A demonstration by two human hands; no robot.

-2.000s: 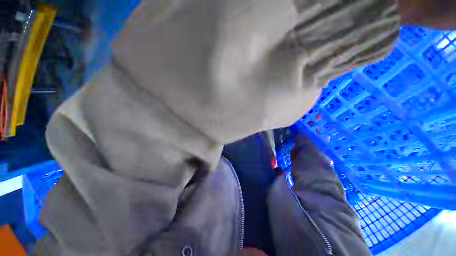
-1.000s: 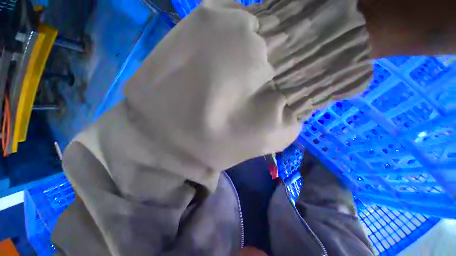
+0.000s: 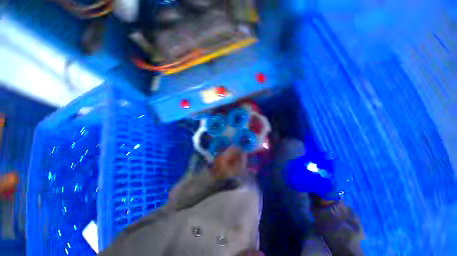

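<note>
The view is blurred. A white holding tray [image 3: 198,136] with a scalloped edge lies in front of me, with several round blue plastic parts [image 3: 238,117] seated in it. Red shows through and beside its right side. My left hand [image 3: 230,162] is at the tray's near edge, against the parts; whether its fingers grip one is not clear. My right hand [image 3: 326,201] is to the right of the tray, mostly hidden behind a shiny blue plastic part [image 3: 311,174] that it holds.
A blue press ledge [image 3: 160,107] with three red push buttons [image 3: 220,91] is beyond the tray. Above it are a yellow strip [image 3: 210,57] and grey tooling [image 3: 190,35]. A blue crate [image 3: 104,150] of shiny parts with a white label [image 3: 91,235] stands left. Blue mesh crate walls [image 3: 366,115] rise right.
The view has swung from my sleeve and the right-hand crate to the press and tray. Both hands now show, the right one with a blue part.
</note>
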